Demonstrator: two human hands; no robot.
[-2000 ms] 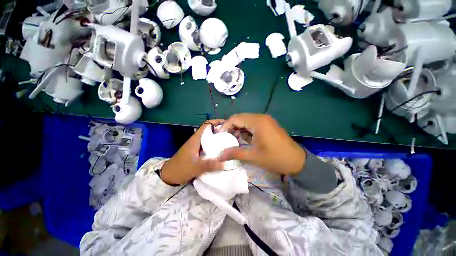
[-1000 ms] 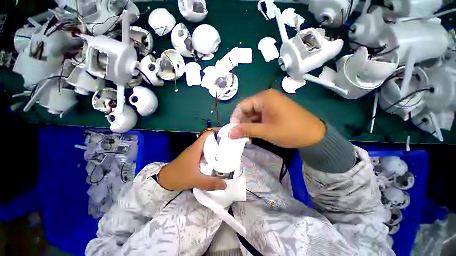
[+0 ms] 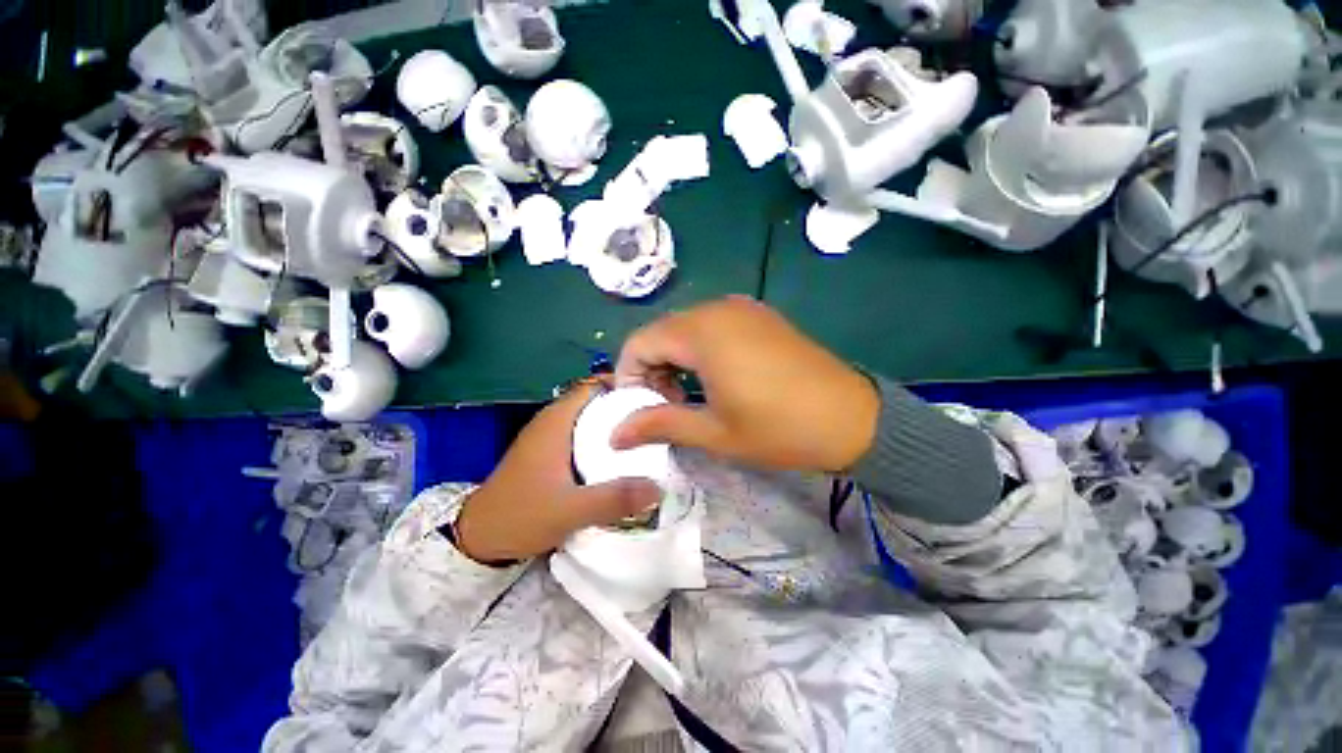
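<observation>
A white camera body housing (image 3: 630,566) with a rod antenna (image 3: 618,633) pointing down to the right is held over my lap. A round white ball head shell (image 3: 618,430) sits at its upper end. My left hand (image 3: 530,478) grips the housing and shell from the left, thumb across the joint between them. My right hand (image 3: 751,386) is on the shell from the upper right, with its thumb on the shell's face and its fingers curled behind the top edge. The fingertips behind the shell are partly hidden. A black cable tail hangs below.
Camera bodies lie piled at the left (image 3: 302,213) and right (image 3: 1060,162) of the green bench (image 3: 508,316). Loose shells (image 3: 626,247) lie mid-bench. Blue crates stand below, the left one (image 3: 221,544) with flat frames, the right one (image 3: 1251,515) with round shells.
My right hand has moved left and down, closing around the shell's top. My left thumb has moved up to the shell's lower edge. The bench view has shifted slightly.
</observation>
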